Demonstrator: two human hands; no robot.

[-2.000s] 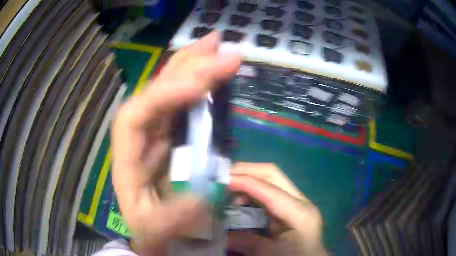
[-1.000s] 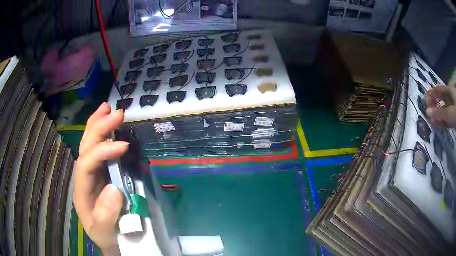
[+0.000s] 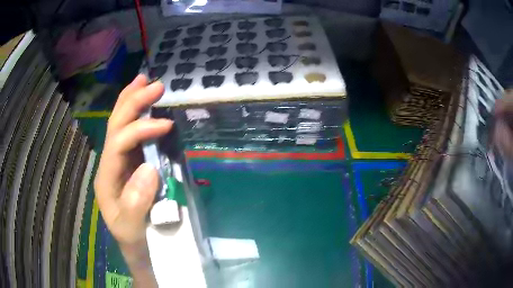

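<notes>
My left hand (image 3: 132, 169) is wrapped around the upright white and black listening test fixture (image 3: 175, 247), fingers over its dark upper part and thumb at the pale metal strip. A small white test connector (image 3: 165, 212) sits on the fixture below a band of green tape (image 3: 172, 190). My right hand (image 3: 504, 126) is at the far right edge, blurred and cut off, over the top of the right tray stack (image 3: 416, 219). I cannot tell whether it holds anything.
A foam tray (image 3: 332, 79) of black speakers tops a wrapped stack (image 3: 253, 126) at the back. A tall tray stack (image 3: 45, 180) stands close left. Cardboard sheets (image 3: 419, 62) lie back right. A white card (image 3: 233, 249) is beside the fixture. A red wire (image 3: 140, 25) hangs down.
Two seconds ago both hands were together at the fixture; my right hand has since moved to the right tray stack. Since one second ago the view has shifted slightly; my left hand keeps its hold.
</notes>
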